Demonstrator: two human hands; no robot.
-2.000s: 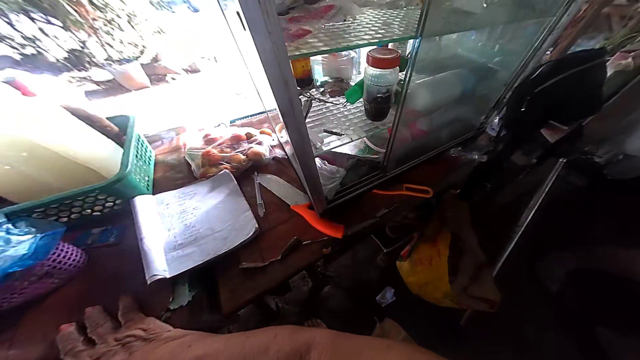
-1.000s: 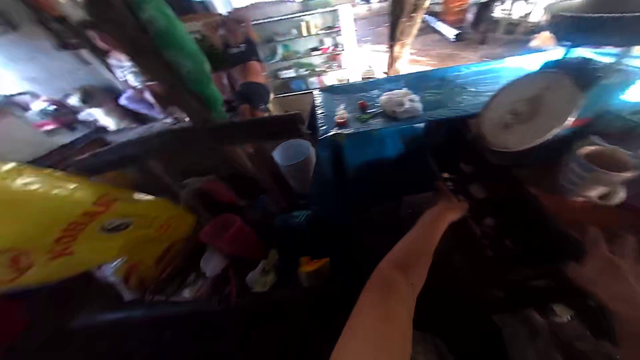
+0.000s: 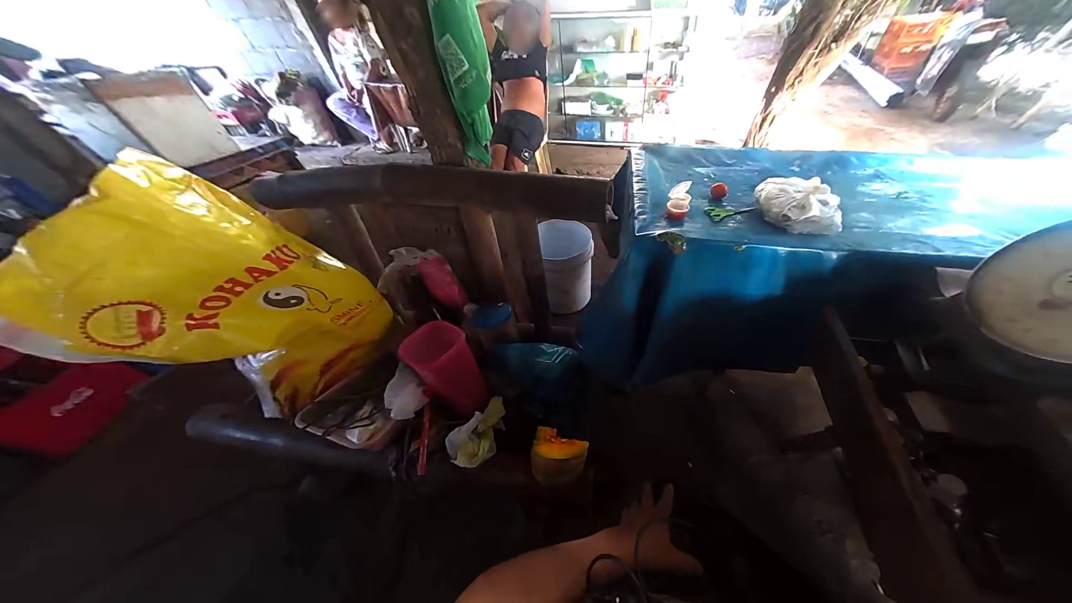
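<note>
My left hand (image 3: 657, 536) is low in the middle of the head view, in shadow, its fingers apart and nothing seen in them. Thin black cable loops (image 3: 641, 544) cross in front of the wrist and palm. Beyond the fingers, up and to the left, stands a cut piece of orange squash (image 3: 559, 456). A crumpled pale green leaf (image 3: 476, 435) lies left of it, near a pink plastic cup (image 3: 444, 368). My right hand is out of view.
A large yellow plastic sack (image 3: 201, 285) bulges at the left. A blue-covered table (image 3: 720, 293) bears scissors (image 3: 727, 213) and a white plastic bag (image 3: 798, 205). A white bucket (image 3: 566, 268) and round scale (image 3: 1026, 293) flank it. Two people are in the background.
The view has swung far from the notebook and orange-handled knife. One second ago my left arm reached forward toward the dark area below the table; now the hand is low in view. My right hand has left view.
</note>
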